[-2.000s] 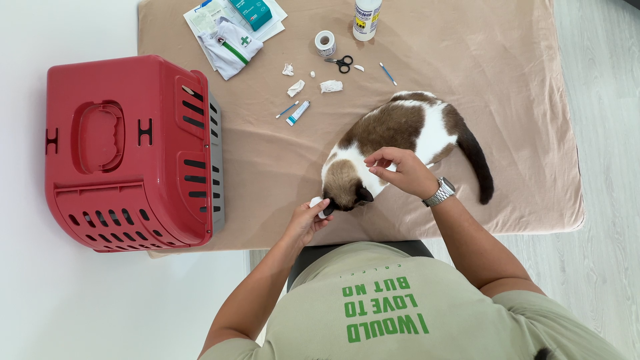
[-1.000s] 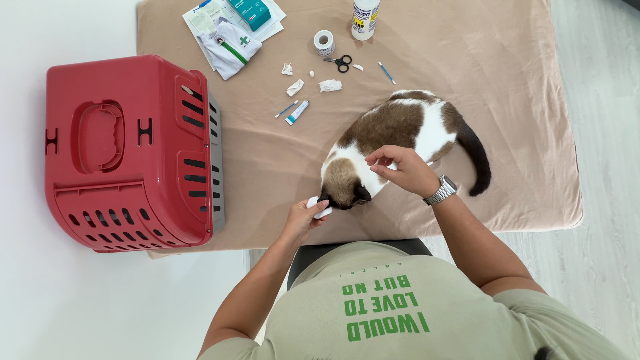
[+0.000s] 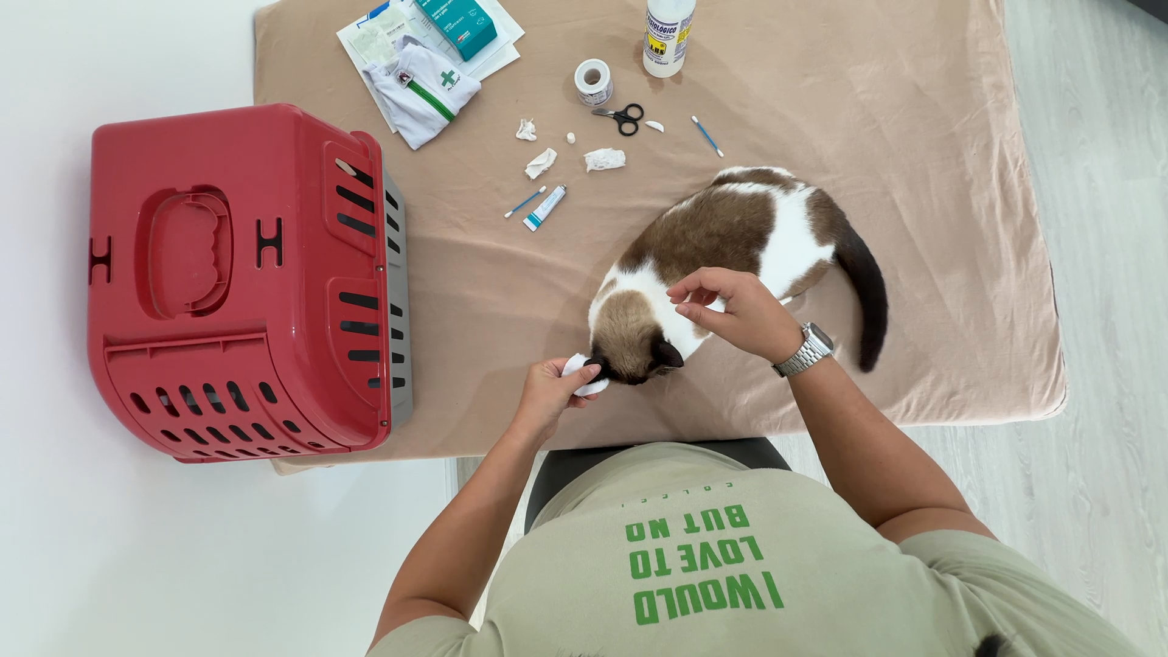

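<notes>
A brown and white cat (image 3: 721, 228) is on a beige cloth, its head low towards me and its dark tail curving at the right. My left hand (image 3: 552, 392) pinches a white cotton pad (image 3: 584, 376) against the cat's ear on the left side of its head. Over the cat's neck and shoulder hovers my right hand (image 3: 730, 310), fingers bent and thumb a little apart from them, with no object visible in it. A steel-banded watch (image 3: 806, 349) is on that wrist. The cat's face is hidden from above.
A red pet carrier (image 3: 246, 283) stands at left. Beyond the cat lie an ointment tube (image 3: 545, 208), cotton swabs (image 3: 707, 136), crumpled gauze (image 3: 604, 160), black-handled scissors (image 3: 628, 119), a tape roll (image 3: 593, 82), a white bottle (image 3: 668, 36), a teal box (image 3: 459, 26) and a white pouch (image 3: 422, 96).
My left hand with the cotton pad has shifted slightly, and the pad now lies flatter at the cat's ear. My right hand and the cat's body have stayed nearly still.
</notes>
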